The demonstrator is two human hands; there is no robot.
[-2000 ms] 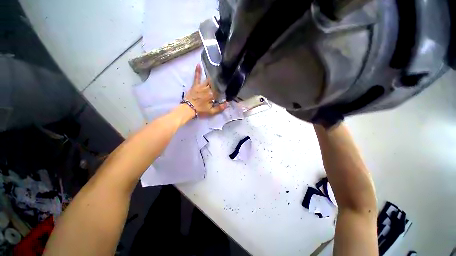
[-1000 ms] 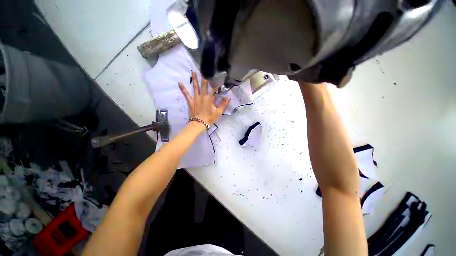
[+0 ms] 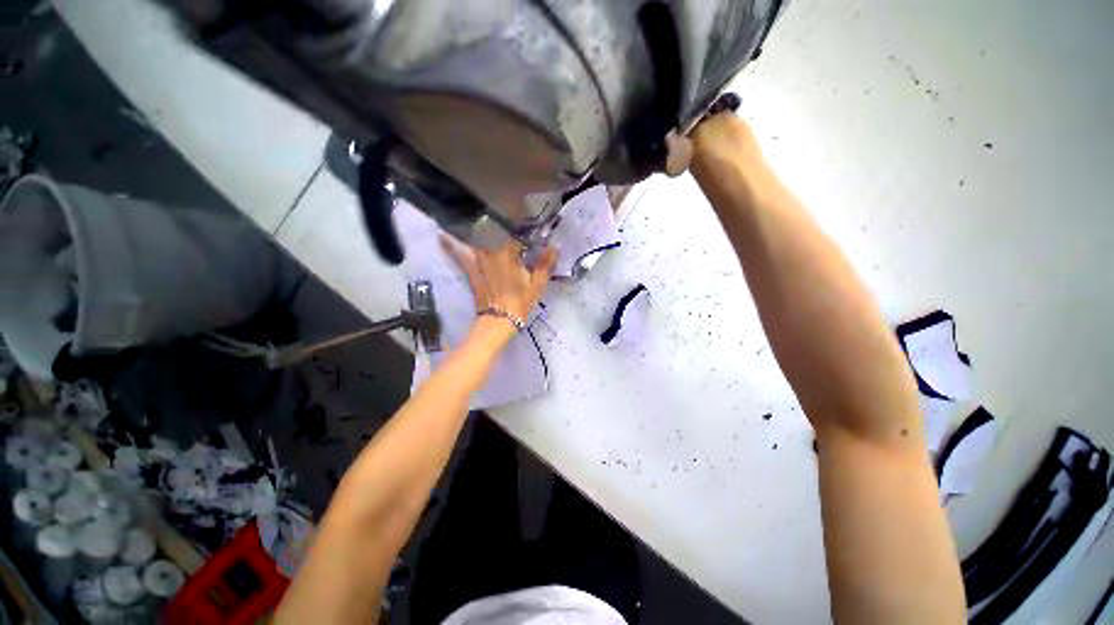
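Observation:
The straight knife cutting machine point(image 3: 489, 98) fills the upper middle, close to the camera, and hides its blade. My right hand point(image 3: 715, 134) is at the machine's right side, its fingers mostly hidden behind the body. My left hand point(image 3: 503, 283) lies flat on the white-topped fabric lay point(image 3: 507, 382), just below the machine, palm down, fingers partly hidden. A cut piece of lay point(image 3: 586, 226) with dark edges is right of this hand. A T-shaped metal clamp point(image 3: 422, 315) sits on the lay's left edge, its handle sticking out over the floor.
A small curved offcut point(image 3: 626, 315) lies on the white table point(image 3: 684, 415). Small cut pieces point(image 3: 938, 354) and long dark strips point(image 3: 1038, 525) lie at the right. A grey bin point(image 3: 147, 275), scraps, white rolls point(image 3: 92, 507) and a red object point(image 3: 232, 586) are at the left.
The machine has shifted left in view and now covers the bar weight and my left fingertips. My left hand stays on the lay. The bin, clamp and right-hand cut pieces show more fully.

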